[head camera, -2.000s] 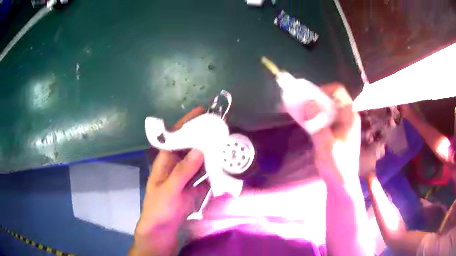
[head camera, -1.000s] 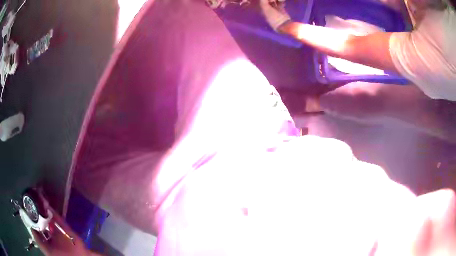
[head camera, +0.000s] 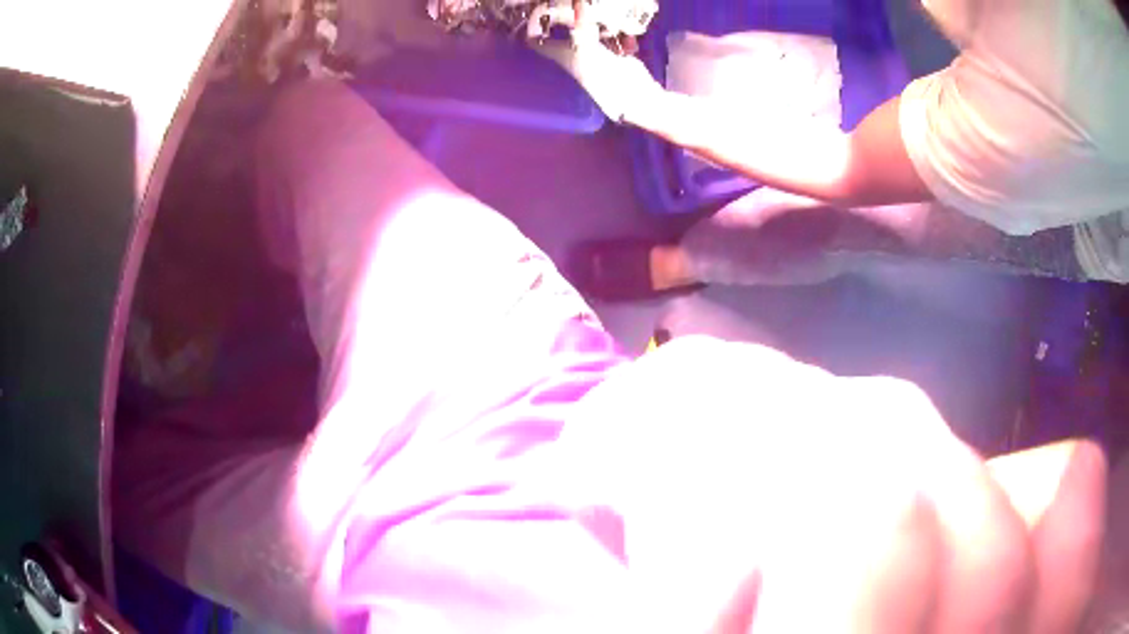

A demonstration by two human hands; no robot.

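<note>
A white toy motorcycle [head camera: 56, 607] with a black-tyred wheel is cut off at the bottom left corner, over the green bench. Only a dark reddish patch shows beside it, so my left hand and its hold cannot be made out. My right hand [head camera: 990, 545] is large, blurred and overexposed at the bottom right, close to the camera. Its fingers show, but whether it holds anything cannot be told. The glue bottle is not visible.
The green bench [head camera: 62, 334] with its pale rail [head camera: 120, 334] runs down the left. A patterned packet [head camera: 11, 218] lies at the left edge. Another person's arm [head camera: 743, 143] reaches over blue crates [head camera: 662, 161] toward a pile of parts [head camera: 557, 17]. My overexposed clothing and legs fill the middle.
The view has swung right and down, so the bench and toy motorcycle now lie at the left edge. The glue bottle, earlier in my right hand, has left view. My right hand shows larger at bottom right.
</note>
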